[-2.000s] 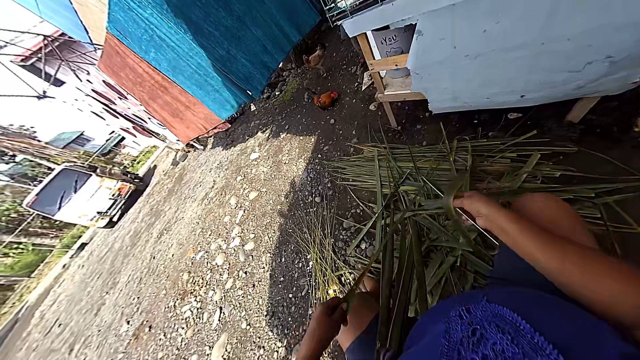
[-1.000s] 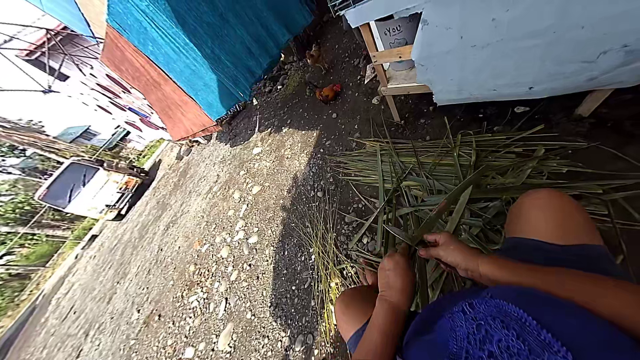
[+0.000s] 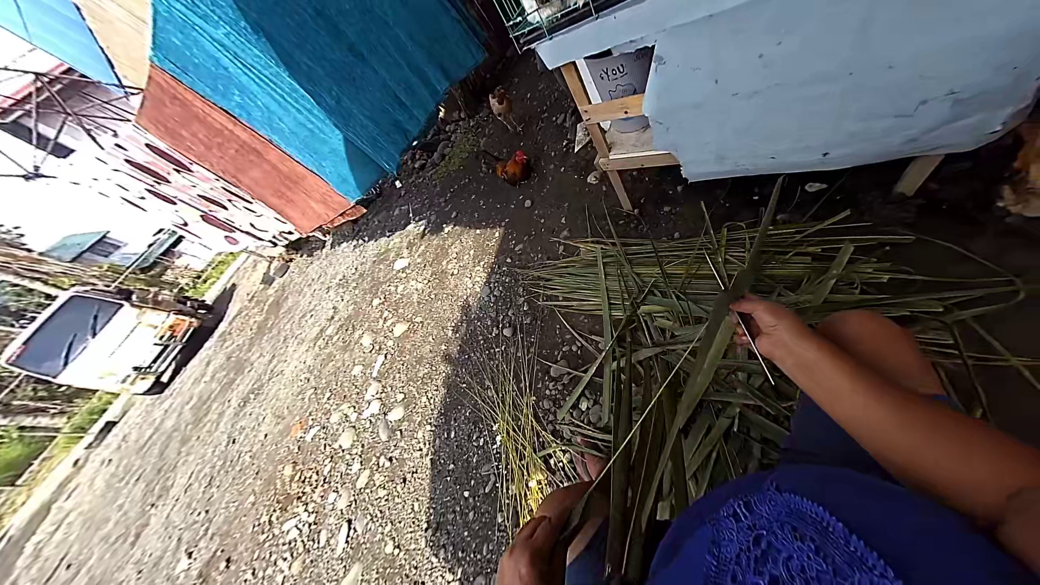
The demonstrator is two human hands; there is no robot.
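Note:
My right hand [image 3: 762,327] grips a long green palm leaf strip [image 3: 717,333] and a thin, pale metal blade [image 3: 760,357] that points down past the fingers. Low in the frame, my left hand [image 3: 532,554] is closed beside my knee, at the lower end of a thin pale strip [image 3: 630,439] that runs up toward the leaf. Its fingertips are partly hidden. Beneath and around my right hand lies a heap of long palm leaves [image 3: 650,284], with more leaf strips [image 3: 621,455] across my lap. Thin yellow-green leaf ribs [image 3: 520,431] form a bundle left of my foot.
A wooden-framed stand [image 3: 605,138] covered with a pale blue sheet [image 3: 812,97] is beyond the leaves. Two chickens, a red-brown one [image 3: 513,168] and a paler one [image 3: 502,107], are near a blue tarp [image 3: 325,73]. Stony gravel ground [image 3: 325,390] leads to a parked white vehicle [image 3: 89,341].
One second ago my hands were close together over the leaves at my lap. Now they are apart: my right hand is farther up, my left hand lower and to the left.

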